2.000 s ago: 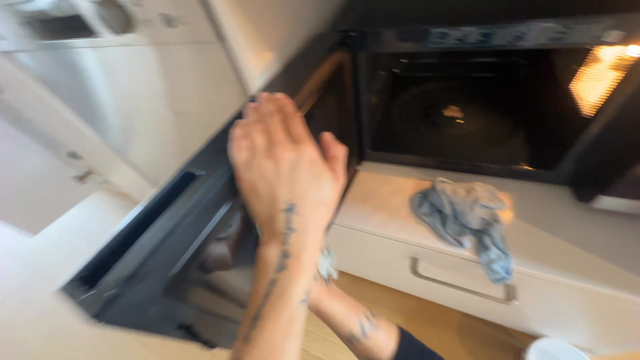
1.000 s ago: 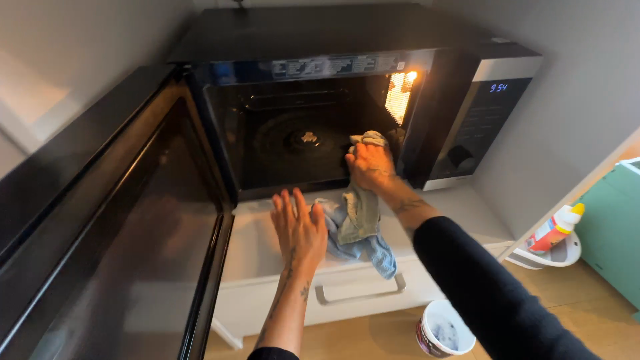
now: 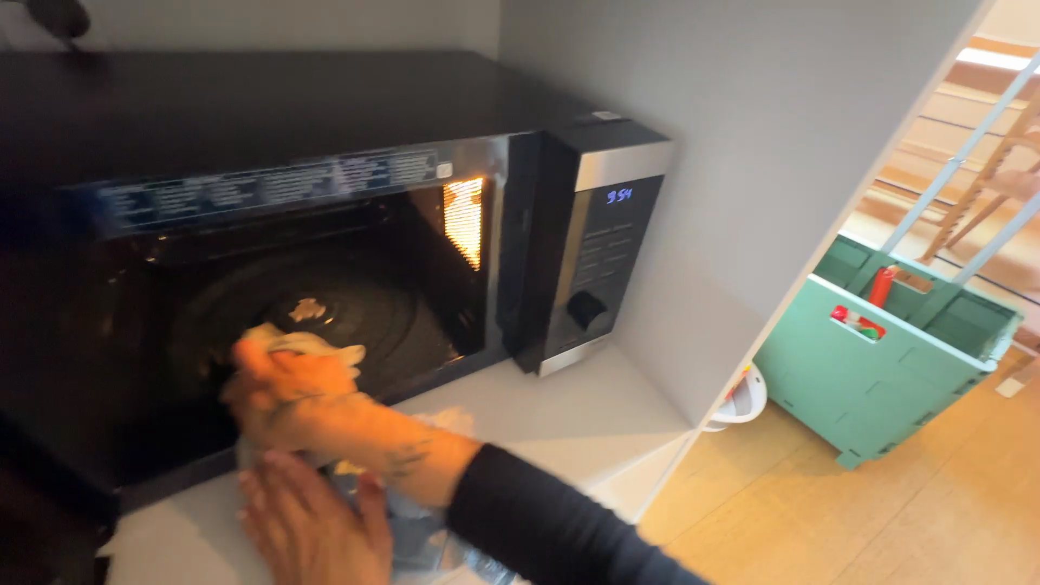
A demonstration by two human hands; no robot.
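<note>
A black microwave oven stands with its lit cavity uncovered. Inside it, near the front left of the cavity floor, my right hand is closed on a pale cloth. Behind that hand the turntable drive hub shows at the middle of the floor. My left hand lies below the opening, over the white shelf, with fingers extended; whether it touches the cloth's hanging part is blurred. Grey-blue cloth shows under my right forearm, beside my left hand.
The microwave's control panel has a knob and a lit display. A grey side wall rises to its right. Beyond it, a green folding crate with long handle bars stands on the wooden floor, beside a white tub.
My right hand has moved with the cloth from the right side of the cavity toward its front left. The view has turned right, and the microwave door no longer shows clearly.
</note>
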